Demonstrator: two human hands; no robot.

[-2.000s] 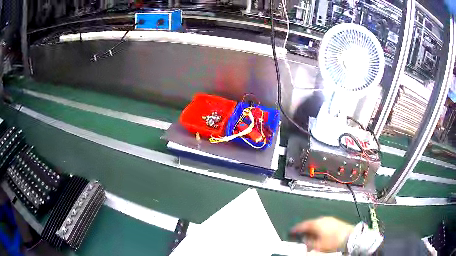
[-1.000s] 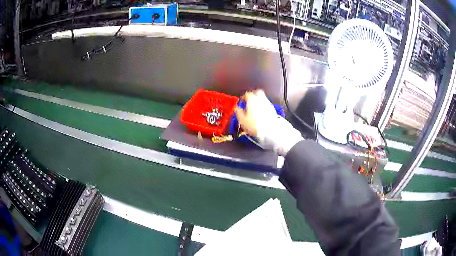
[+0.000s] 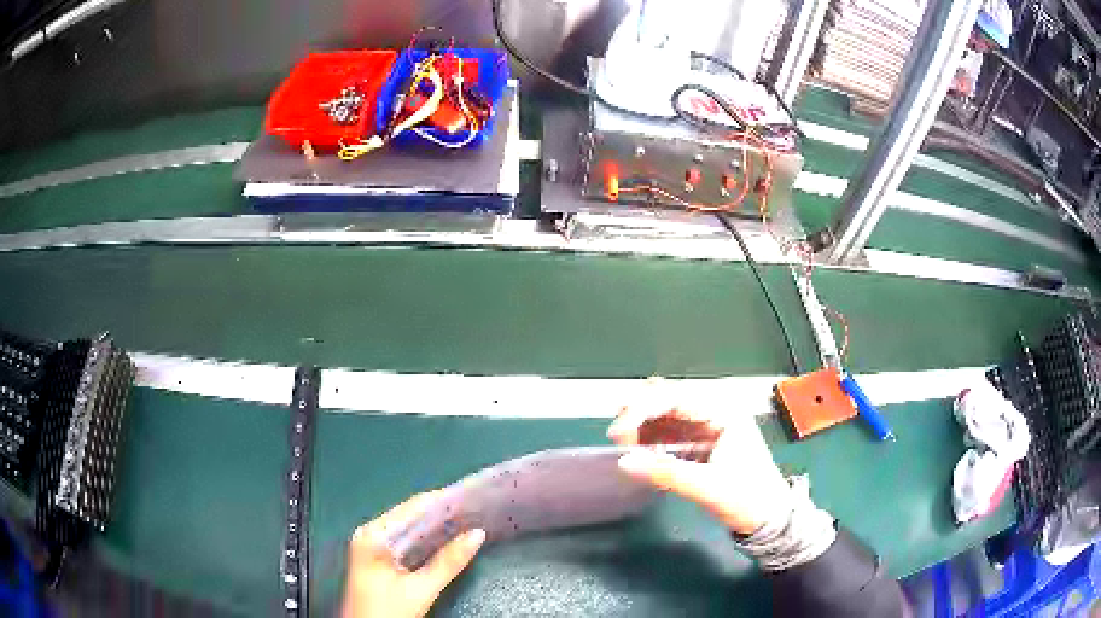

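Observation:
A curved grey sheet, blurred, spans between my two hands above the green bench. My left hand grips its left end at the bottom of the picture, thumb on top. My right hand, with a pale wrap at the wrist, pinches its right end. A black strip with a row of pale dots lies on the bench left of my left hand. To the right of my right hand are an orange-brown pad with a central hole and a blue probe touching its right side.
Red bin and blue bin with wires stand at the back left. A metal box sits under the fan base, beside a post. Black ridged stacks stand at far left and right. A white-red bundle lies right.
The view has shifted right and down. My right hand has left the blue bin and come back to the front. My left hand has come into view, and both hands hold the sheet.

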